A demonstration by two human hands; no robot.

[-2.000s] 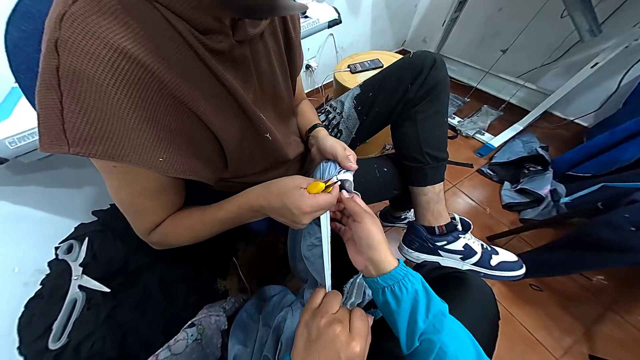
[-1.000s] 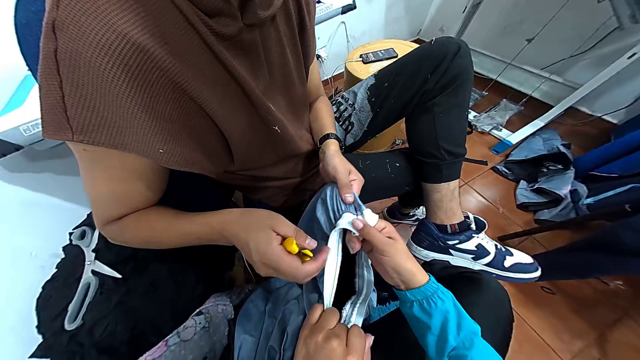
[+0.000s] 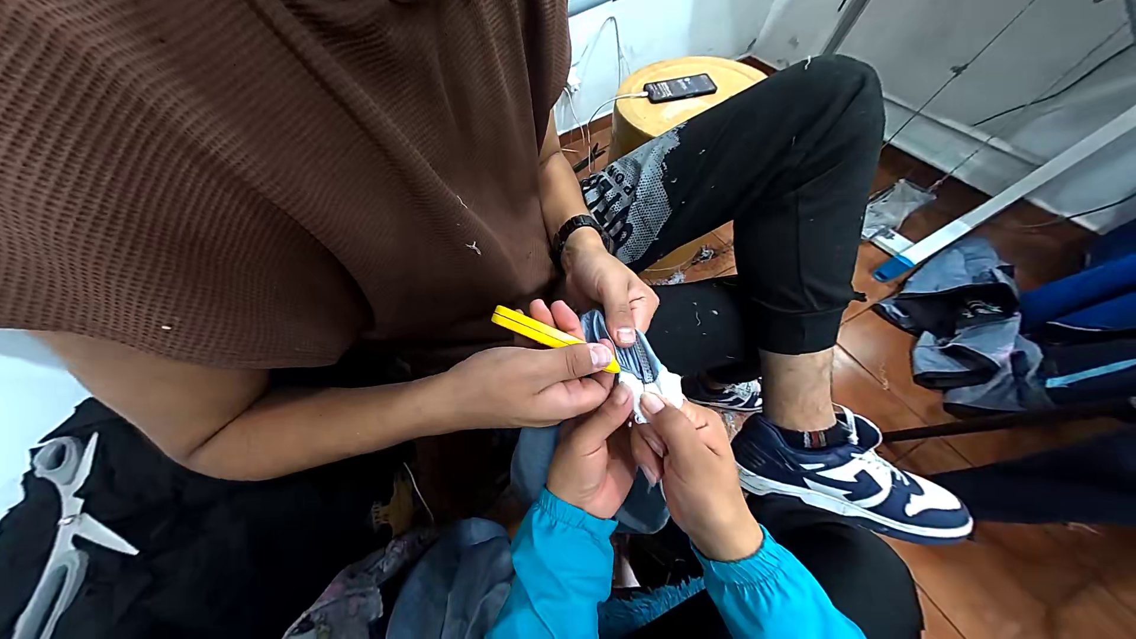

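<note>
My left hand (image 3: 596,457) and my right hand (image 3: 697,466), in turquoise cuffs, pinch a white strip (image 3: 648,390) on a grey-blue garment (image 3: 632,351) between thumbs and fingers. The two hands are side by side. Just beyond them, a person seated opposite holds the garment's far part with one hand (image 3: 612,288). That person's other hand (image 3: 532,382) holds a small yellow tool (image 3: 537,328), its tip against the cloth beside my left fingers. Whether the tool is a thread snipper cannot be told. More grey-blue cloth (image 3: 461,577) hangs below.
Scissors with grey handles (image 3: 67,532) lie on black cloth (image 3: 177,532) at the left. A phone (image 3: 680,87) with a cable rests on a round yellow stool (image 3: 639,111). The person's sneaker (image 3: 852,479) is at the right, near piled garments (image 3: 963,328).
My left hand has moved up from the lower part of the strip to beside my right hand. The other person's yellow tool has moved to the cloth at my fingertips.
</note>
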